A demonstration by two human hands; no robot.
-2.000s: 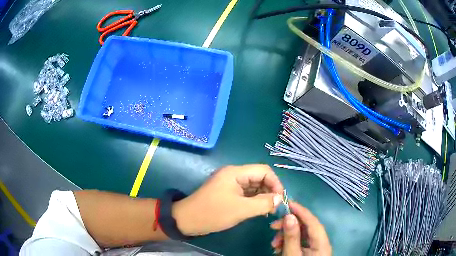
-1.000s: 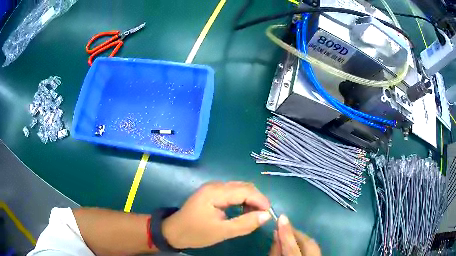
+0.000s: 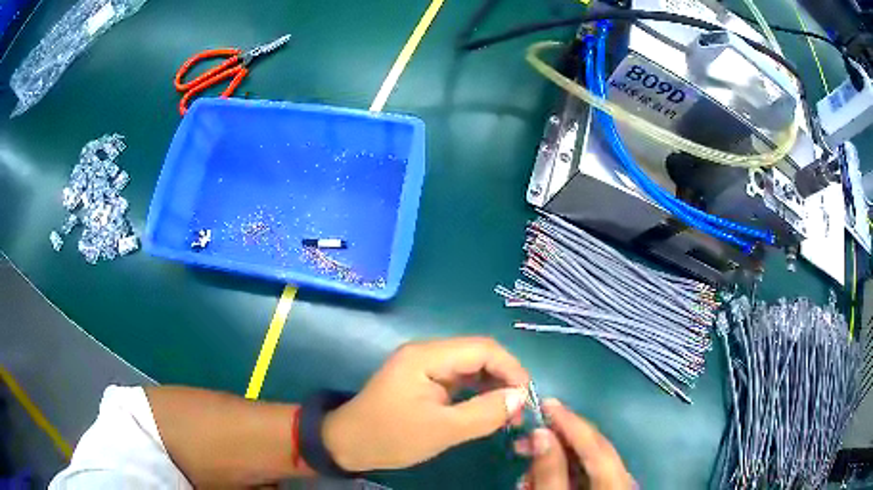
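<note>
My left hand (image 3: 431, 407), bare with a dark band and a red cord at the wrist, pinches the thin cores at the end of a short grey cable (image 3: 536, 406) between thumb and forefinger. My right hand (image 3: 574, 450), cut off by the lower edge, holds the same cable just below that end. The core colours are too small to tell and most of the cable is hidden by the fingers. A pile of grey cables (image 3: 613, 301) with bare coloured ends lies on the green mat to the right of my hands.
A blue bin (image 3: 414, 206) holds tiny offcuts and a black-and-white cylinder (image 3: 324, 243). Clear plugs (image 3: 96, 201), orange-handled pliers (image 3: 211, 77) and a plastic bag (image 3: 67, 48) lie around it. The silver machine (image 3: 613, 191) stands behind the cables; a larger bundle (image 3: 790, 392) lies far right.
The view has shifted slightly back and forth. My fingers have moved a little at the cable end, and more of my right hand shows than one second ago. Both hands keep their hold.
</note>
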